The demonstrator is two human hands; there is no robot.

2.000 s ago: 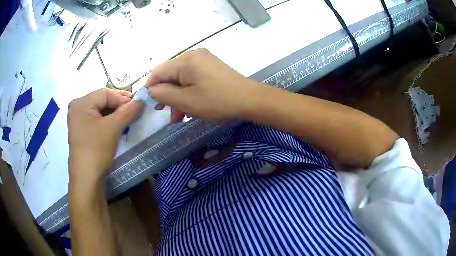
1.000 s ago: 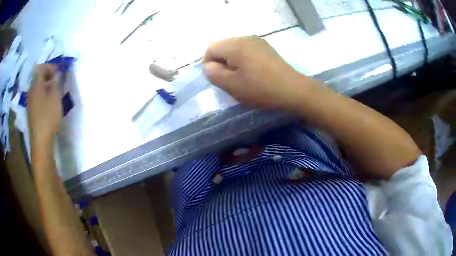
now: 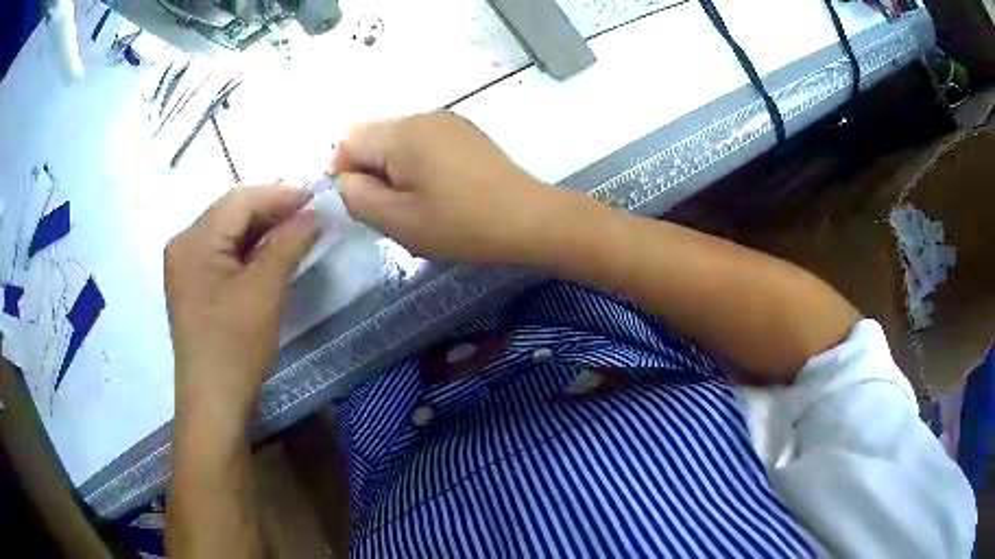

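A small pale white piece (image 3: 323, 186) is pinched between the fingertips of both hands, above the table near its front edge. My left hand (image 3: 242, 257) holds its left end, with thumb and forefinger together. My right hand (image 3: 431, 188) holds its right end with curled fingers. The fingers cover most of the piece, so its full shape is hidden. Both hands are bare. Blue-and-white cut pieces (image 3: 81, 317) lie on the left of the table.
The sewing machine's head (image 3: 235, 16) shows at the top left. Thin dark strips (image 3: 202, 122) lie below it. A grey-brown strip (image 3: 543, 38) lies at top centre. Black cords (image 3: 753, 68) cross the measuring-tape edge (image 3: 698, 180). A cardboard box (image 3: 951, 262) holds white scraps at right.
A second ago my left hand was over the pile at far left; now it is beside my right hand at the white piece. The camera view has also shifted.
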